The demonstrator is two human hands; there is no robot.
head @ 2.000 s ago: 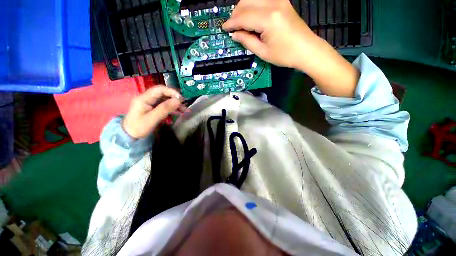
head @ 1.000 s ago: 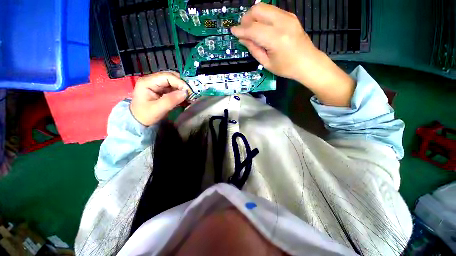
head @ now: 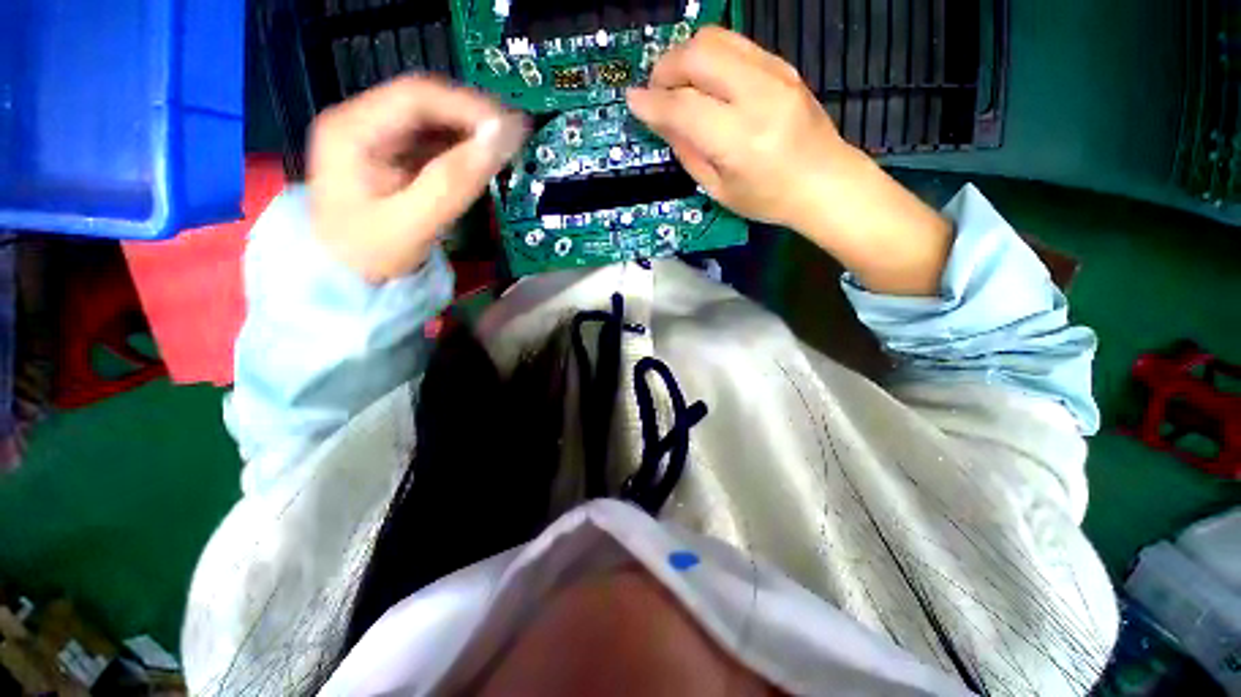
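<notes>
A green two-section circuit board panel lies over the black compartment tray, its near edge at my cream top. It has a long dark slot in each section. Two gold-brown components sit side by side between the slots. My right hand is on the panel's right side, fingertips together beside these components; whether it pinches something is hidden. My left hand is blurred at the panel's left edge, thumb and fingers bent close together; I cannot tell if it holds anything.
A blue plastic bin stands at the upper left. A red sheet lies partly under it, behind my left sleeve. Red stools are on the green floor at both sides. Cardboard is at the lower left.
My left hand has moved from the panel's near left corner up along its left edge. My right hand stays near the gold-brown components. The panel has shifted slightly.
</notes>
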